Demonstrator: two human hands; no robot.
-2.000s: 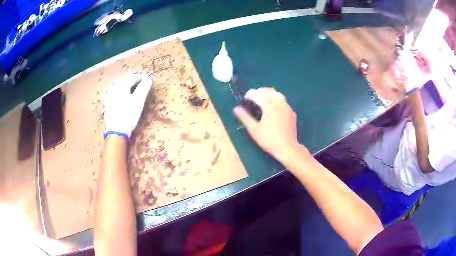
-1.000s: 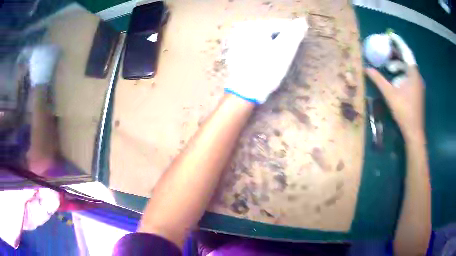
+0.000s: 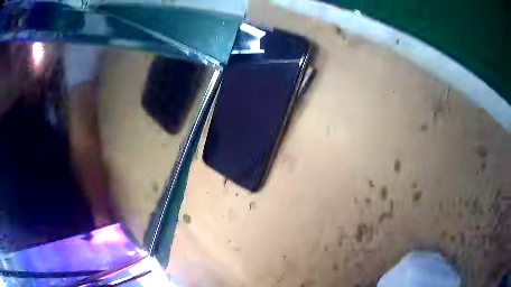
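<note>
A black mobile phone (image 3: 252,112) lies tilted on the brown cardboard mat (image 3: 314,224), left of the middle. A small narrow item shows at the phone's right edge. Part of my left hand in its white glove (image 3: 420,272) shows at the bottom edge, right of the middle, over the spotted part of the mat. Its fingers cannot be told apart, and whether it holds anything is hidden. My right hand is out of the picture.
A shiny upright panel with a metal edge (image 3: 182,162) stands left of the phone and reflects the phone and an arm. A pale metal rail (image 3: 437,67) curves across the upper right, with a dark green strip (image 3: 448,28) beyond it.
The view has swung left and closer to the phone. My gloved left hand has shifted to the bottom edge of the picture. My right hand and the white squeeze bottle have left the picture.
</note>
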